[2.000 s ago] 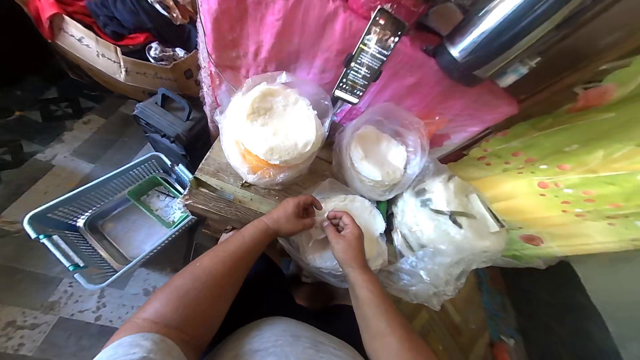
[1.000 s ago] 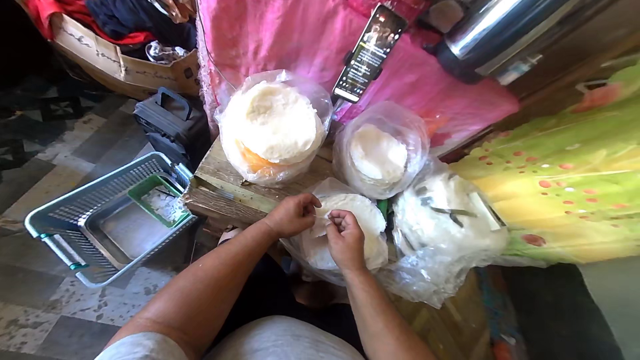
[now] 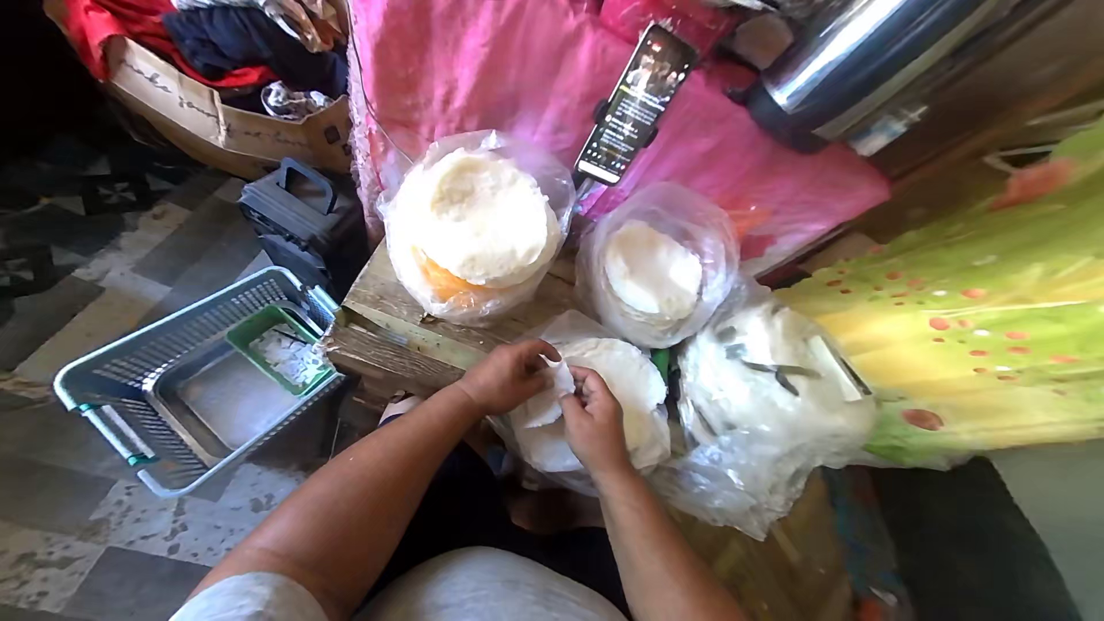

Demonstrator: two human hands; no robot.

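My left hand (image 3: 511, 374) and my right hand (image 3: 595, 414) meet over the nearest stack of thin white round sheets (image 3: 634, 388), which lies in a clear plastic bag. Between them, both sets of fingertips pinch a small thin white piece (image 3: 555, 392); its material cannot be told. Beyond my hands stands a taller bagged stack of white round sheets (image 3: 487, 216), with something orange low on its side. A smaller bagged stack (image 3: 653, 272) is to its right. Right of my hands sits a clear bag of white material (image 3: 776, 379) with dark strips on it.
A wooden bench (image 3: 405, 332) bears the stacks. On the left floor, a plastic basket (image 3: 190, 315) holds a metal tray (image 3: 233, 397) and a green container (image 3: 285, 349). A phone (image 3: 636, 103) leans before pink cloth (image 3: 483, 69). A black case (image 3: 302, 211) stands near a cardboard box (image 3: 207, 121).
The white piece between my fingertips shows larger and hangs lower over the stack than before. Both hands stay in nearly the same place.
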